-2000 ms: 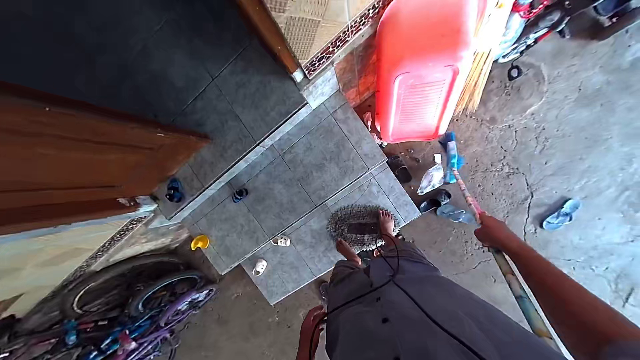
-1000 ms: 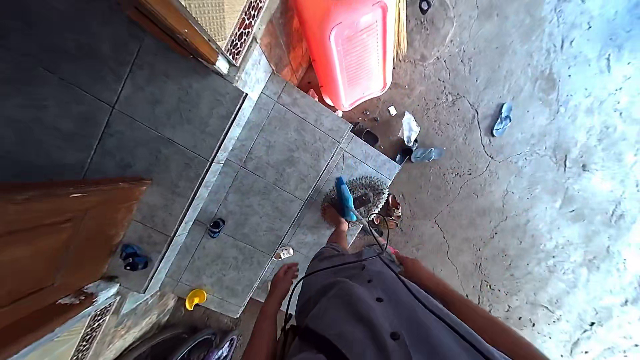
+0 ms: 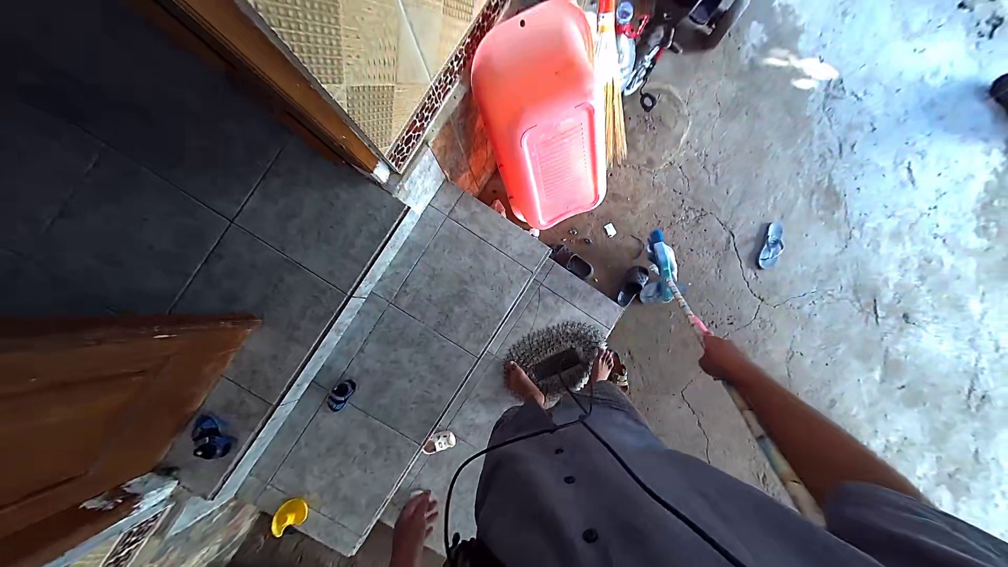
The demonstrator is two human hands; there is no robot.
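My right hand [image 3: 721, 358] is closed around the long handle of a broom or brush [image 3: 665, 264], whose blue head points away over the concrete beside some dark slippers [image 3: 632, 285]. The handle runs back under my forearm. At the lower edge, my left hand [image 3: 417, 516] hangs with fingers apart and nothing in it, below a small white shoe [image 3: 439, 442]. My bare feet [image 3: 524, 383] rest on an oval shaggy mat [image 3: 555, 346] on the tiled step.
A red plastic tub [image 3: 543, 110] leans by the wall, with a stick broom [image 3: 613, 118] beside it. Small blue sandals [image 3: 341, 394] and a yellow plastic item [image 3: 290, 516] lie on the tiles. A wooden door [image 3: 110, 409] stands at the left. One blue slipper [image 3: 771, 246] lies on the concrete.
One second ago my right hand was close to my body; now it reaches out to the right with the long handle. The blue head was over the mat and is now over the concrete.
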